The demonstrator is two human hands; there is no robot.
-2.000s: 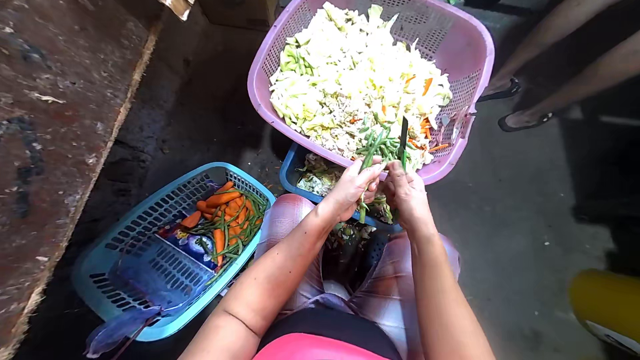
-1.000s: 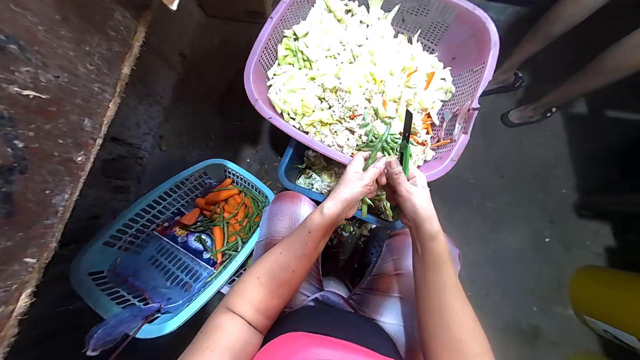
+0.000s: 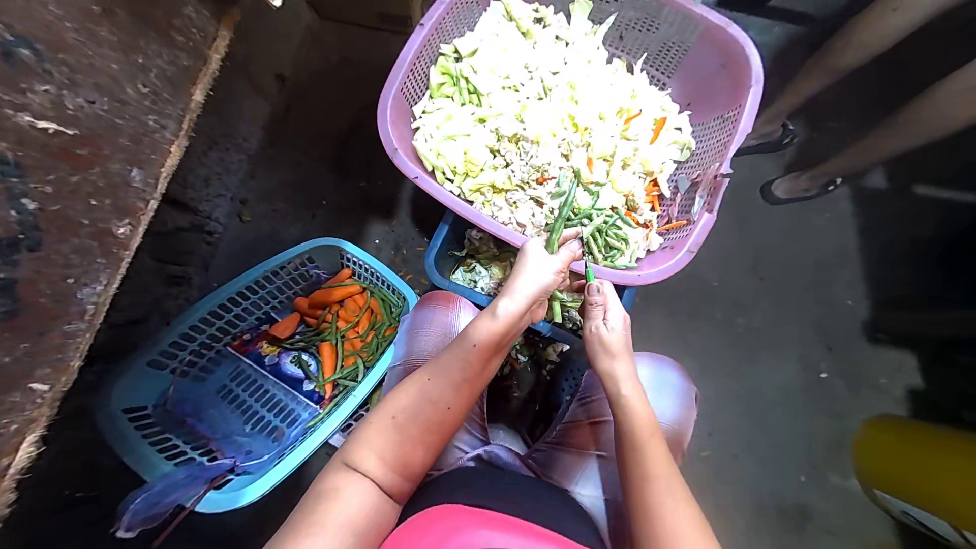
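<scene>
My left hand [image 3: 540, 268] grips a small bunch of green beans [image 3: 563, 216], whose tops point up over the near rim of a pink plastic basket [image 3: 690, 263]. Close beside it, my right hand [image 3: 608, 319] is closed on the green handle of a small knife [image 3: 589, 268]; its blade stands by the left fingertips, seen nearly edge-on. In the pink basket lies a big heap of shredded cabbage [image 3: 526, 99], with carrot strips [image 3: 658, 130] and cut green beans [image 3: 606, 232] on its near right side.
A blue basket [image 3: 436, 263] with leafy scraps sits beneath the pink one. At the left, a light-blue basket [image 3: 255, 267] holds carrots [image 3: 335, 296], long beans and a packet. A wooden board [image 3: 91, 152] fills the left edge. Another person's legs [image 3: 846, 65] are at upper right, a yellow container [image 3: 915, 473] lower right.
My right hand and the knife have moved down and slightly away from my left hand. The knife blade stood upright and plain to see before; now it shows only narrowly.
</scene>
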